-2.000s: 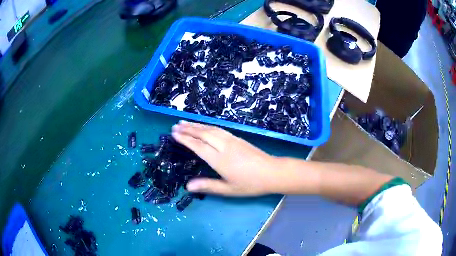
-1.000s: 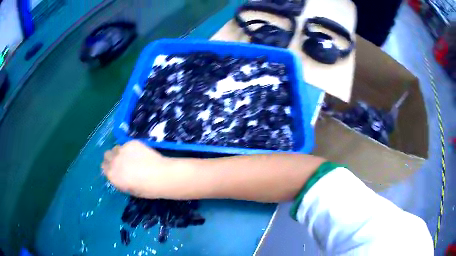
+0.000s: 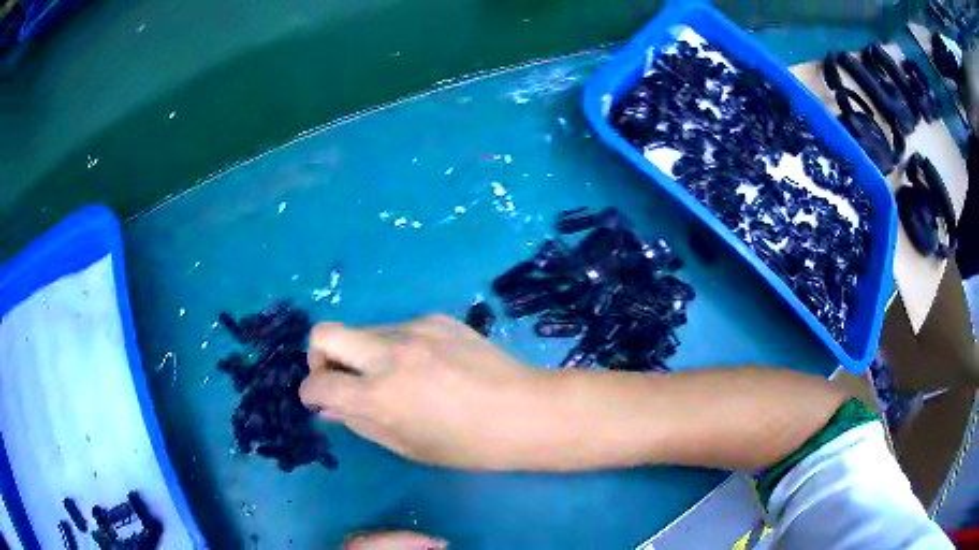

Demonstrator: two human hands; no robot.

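My right hand [image 3: 429, 392] reaches in from the right, fingers curled, fingertips at the right edge of the pile of matte black parts [image 3: 274, 397]. Whether it pinches a part is hidden. Only a small piece of my left hand [image 3: 395, 540] shows at the bottom edge; its fingers are cut off. A loose pile of glossy black parts [image 3: 612, 295] lies behind my right wrist, with a black part [image 3: 480, 317] beside it. The blue-rimmed left tray [image 3: 64, 355] shows white bottom, with several black parts [image 3: 118, 523] at its near end.
A blue tray [image 3: 741, 231] crowded with black parts stands at the right. Beyond it, black headphones [image 3: 929, 204] lie on cardboard [image 3: 925, 281]. An open brown carton [image 3: 934, 360] is at the right edge. A green belt [image 3: 322, 64] runs along the back. White flecks dot the bench.
The view has swung left, bringing the left tray and matte pile into fuller view. My right hand has left the glossy pile's far side and is at the matte pile. My left hand's edge has appeared.
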